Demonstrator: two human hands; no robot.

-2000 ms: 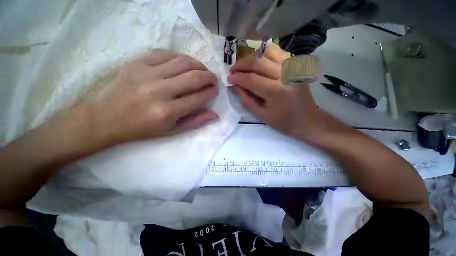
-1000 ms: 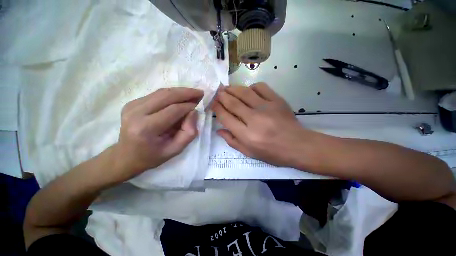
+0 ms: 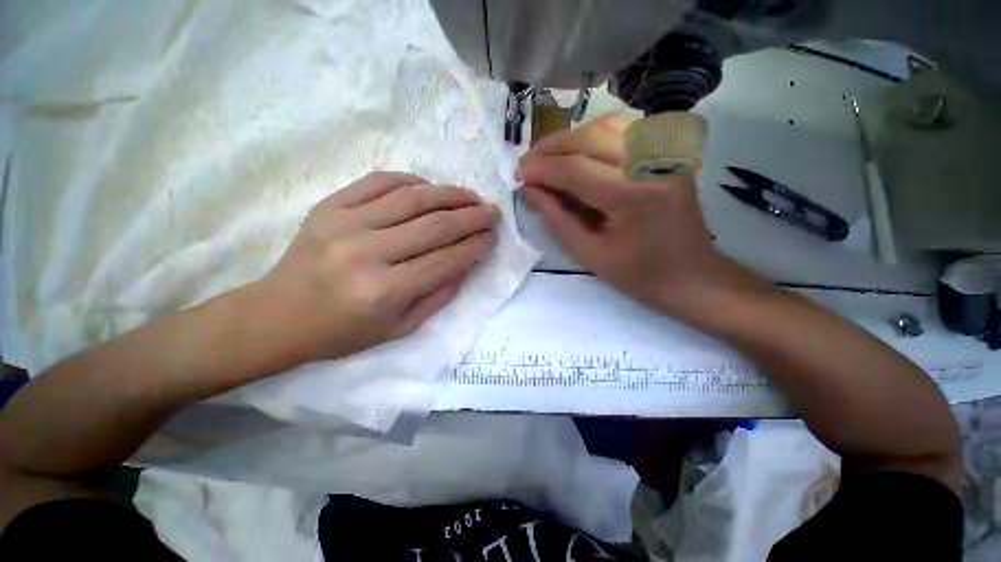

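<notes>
A cream-white garment piece (image 3: 220, 143) covers the bed left of the needle and hangs over the front edge. Its right edge runs up to the presser foot (image 3: 514, 115). My left hand (image 3: 395, 258) lies flat on the cloth, fingers together, pointing right. My right hand (image 3: 626, 214) pinches the cloth edge with its fingertips just below and right of the foot, partly behind the beige ribbed knob (image 3: 665, 143). The sewing machine head (image 3: 549, 38) is above the hands.
Black thread snips (image 3: 786, 204) and a thin pale stick (image 3: 878, 209) lie right on the bed. A small metal part (image 3: 906, 324) and a dark round container (image 3: 969, 294) are at the right. A printed ruler (image 3: 615, 371) runs along the front edge. White cloth (image 3: 763, 478) hangs below.
One second ago both hands held the edge between fingertips below the foot. Now my left hand is flat on the cloth and my right hand is up beside the foot. The view has shifted.
</notes>
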